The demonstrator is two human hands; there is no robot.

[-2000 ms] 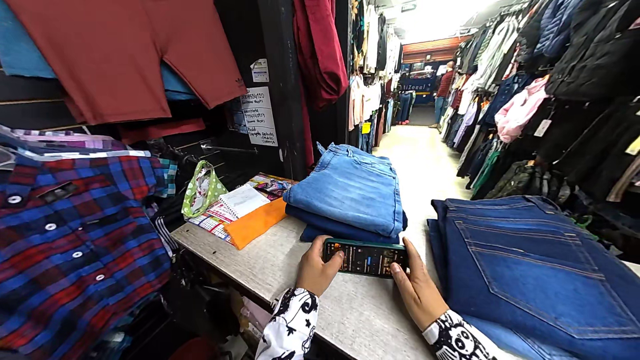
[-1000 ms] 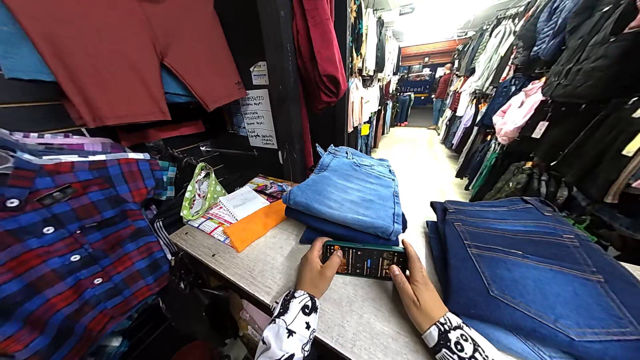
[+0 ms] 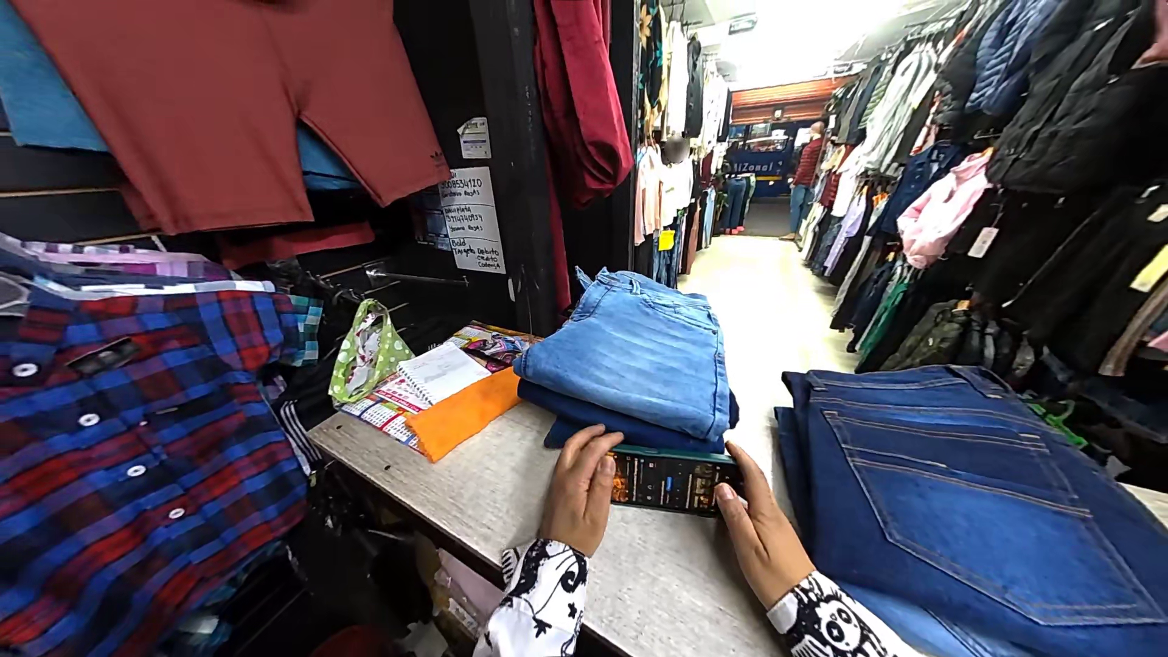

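Held sideways above the grey countertop (image 3: 657, 566) is a smartphone (image 3: 673, 482) with a lit screen and a dark green edge. My left hand (image 3: 581, 488) grips its left end, the thumb at the front. At its right end my right hand (image 3: 762, 525) holds on, with the thumb over the screen's edge. Just beyond the phone lies a stack of folded jeans, a light blue pair (image 3: 639, 356) on top of darker ones. Another stack, with dark blue jeans (image 3: 967, 493) uppermost, sits to the right of my right hand.
On the counter's left lie an orange cloth (image 3: 464, 413), a spiral notebook (image 3: 443, 372) and a green dotted bag (image 3: 370, 351). A plaid shirt (image 3: 137, 438) hangs at the left, near the counter's edge. Clothes racks line an aisle (image 3: 753, 283) ahead, where a figure in red stands far off.
My left fingers have shifted on the phone's left end. Both hands hold the phone in nearly the same place throughout, and the jeans stacks have not moved.
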